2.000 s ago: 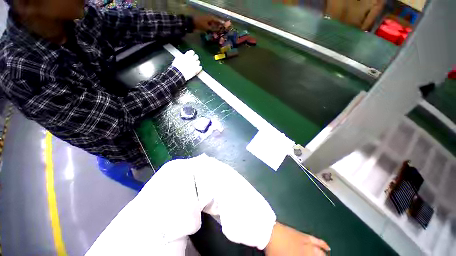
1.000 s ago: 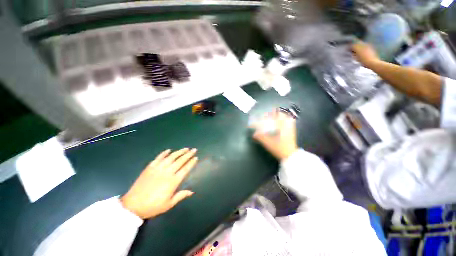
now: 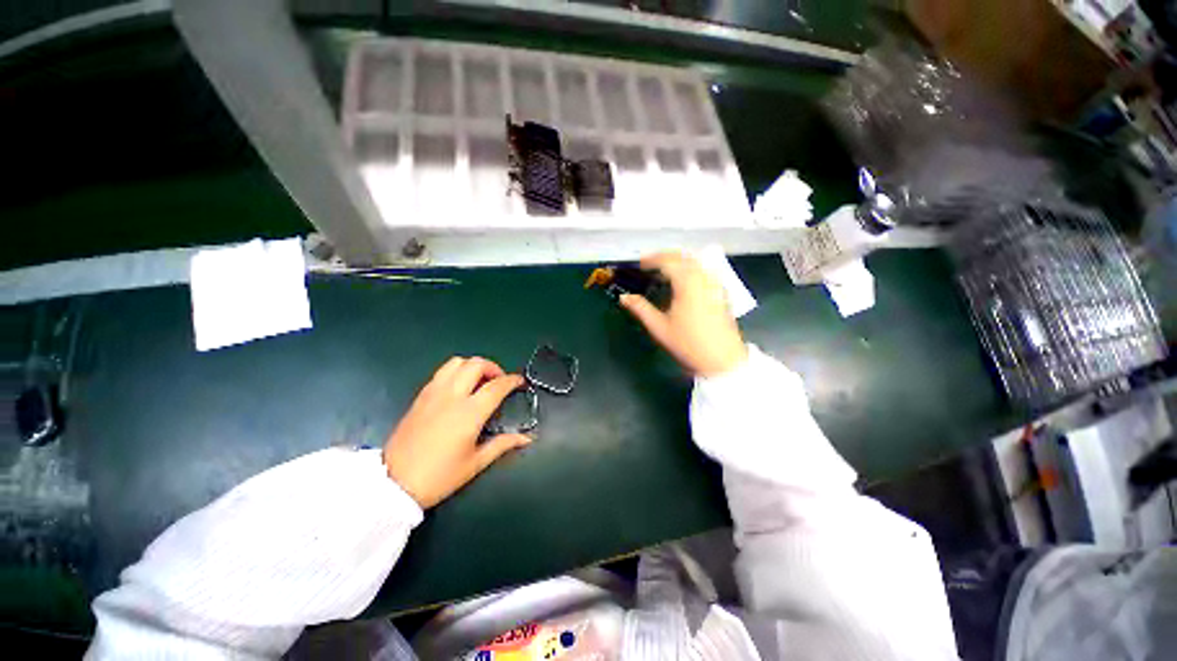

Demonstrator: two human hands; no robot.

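Observation:
My left hand [image 3: 452, 429] rests on the green bench with thumb and fingers around one watch case [image 3: 519, 412], a thin dark ring with a silvery rim. A second watch case [image 3: 553, 369], with an open centre, lies touching or just beyond it. My right hand [image 3: 694, 314] is at the bench's rear with its fingers on a black display module [image 3: 635, 279]. The module's orange tail [image 3: 599, 278] points left. The fingers hide part of the module; whether it is lifted I cannot tell.
A white blister tray [image 3: 452, 194] holding a stack of display modules [image 3: 542, 168] stands behind the pale rail [image 3: 516, 245]. White cloths [image 3: 252, 294], a thin metal probe [image 3: 400, 278] and a white bottle [image 3: 836, 243] are along the rear. Clear trays [image 3: 1052, 304] are right; a dark watch head [image 3: 36, 413] is far left.
The view has swung from the neighbouring worker to the trays. My left hand has gone from flat and spread to curled around a watch case. My right hand has moved back to the display module.

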